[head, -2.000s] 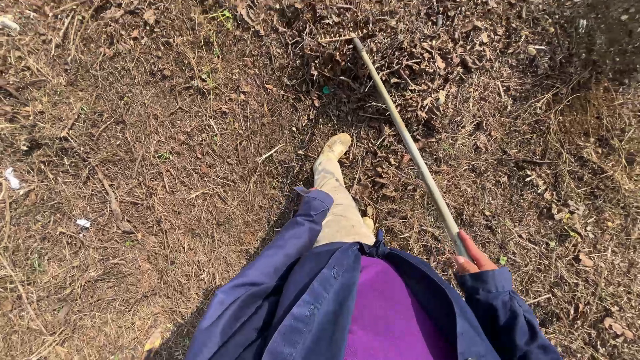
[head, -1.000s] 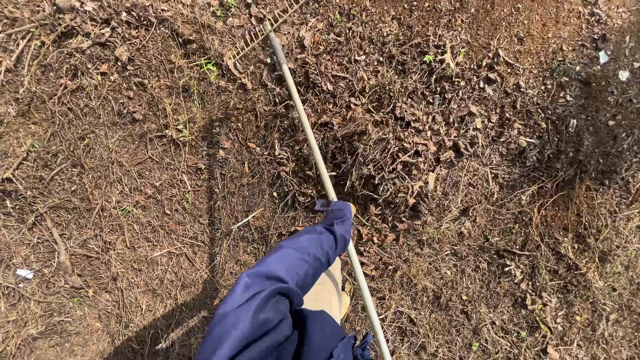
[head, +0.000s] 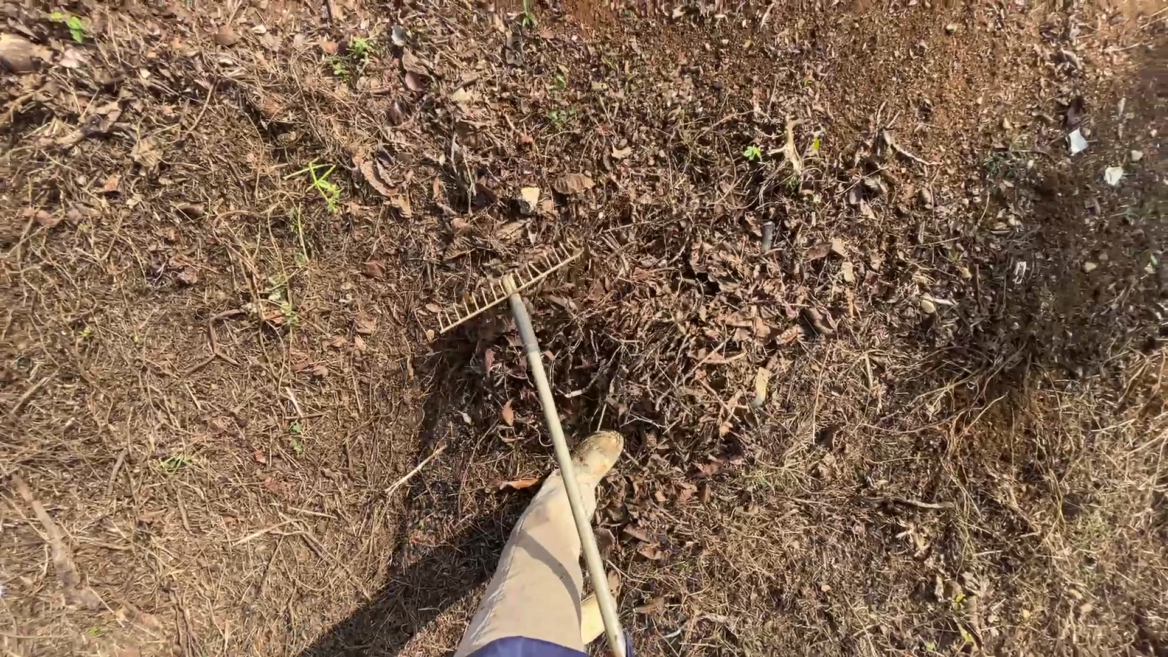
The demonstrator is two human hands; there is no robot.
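A garden rake with a long pale handle (head: 558, 438) reaches up from the bottom edge of the head view. Its toothed head (head: 507, 290) lies tilted on dry leaves and twigs, just left of the middle. The handle passes in front of my leg in a light boot (head: 538, 547), whose toe points up at the leaf pile (head: 675, 347). Neither of my hands is in the frame, so how they hold the handle is hidden. A bit of dark blue clothing (head: 525, 648) shows at the bottom edge.
Dry grass and straw (head: 164, 456) cover the ground at left. A thin stick (head: 415, 470) lies left of the boot. Small green plants (head: 321, 182) grow at upper left. White scraps (head: 1077, 141) lie on the dark soil at upper right. My shadow (head: 429, 584) falls at lower left.
The rake head has come closer to my boot. My right hand, on the handle two seconds ago, and my left sleeve, in view one second ago, are out of the frame.
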